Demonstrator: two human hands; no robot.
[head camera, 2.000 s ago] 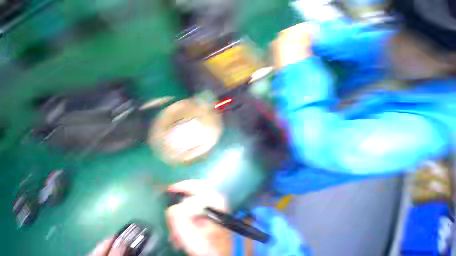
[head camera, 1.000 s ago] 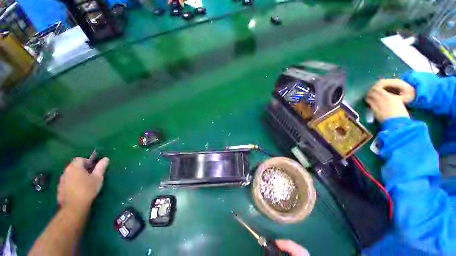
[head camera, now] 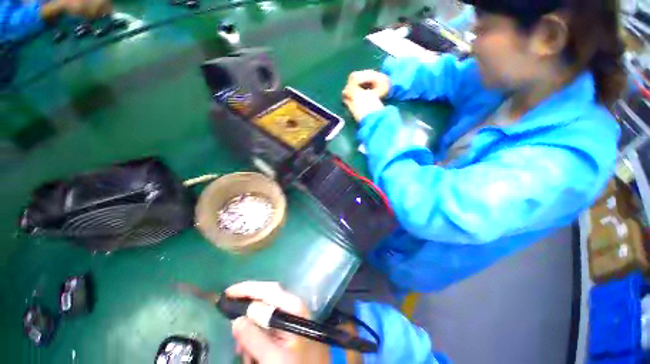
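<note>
My right hand (head camera: 274, 323) grips the black handle of a soldering iron (head camera: 299, 325) at the bottom centre; its thin tip points left above the green mat and is blurred. A black device housing (head camera: 179, 351) with white parts showing lies at the bottom edge, left of my right hand. Two more black housings stand at the lower left, one (head camera: 75, 294) just right of the other (head camera: 38, 325). My left hand is not in view.
A tan pot (head camera: 207, 206) holds silvery solder bits. A black fume fan (head camera: 107, 206) stands left of it. Behind are an iron stand (head camera: 242, 78) with a yellowish tray (head camera: 291, 122) and a black box (head camera: 342, 199). A person in blue (head camera: 492, 178) sits at right; another's hand (head camera: 82, 7) shows top left.
The view has swung right, showing more of the neighbouring person. My left hand has left the picture. More of my right hand and the iron shows.
</note>
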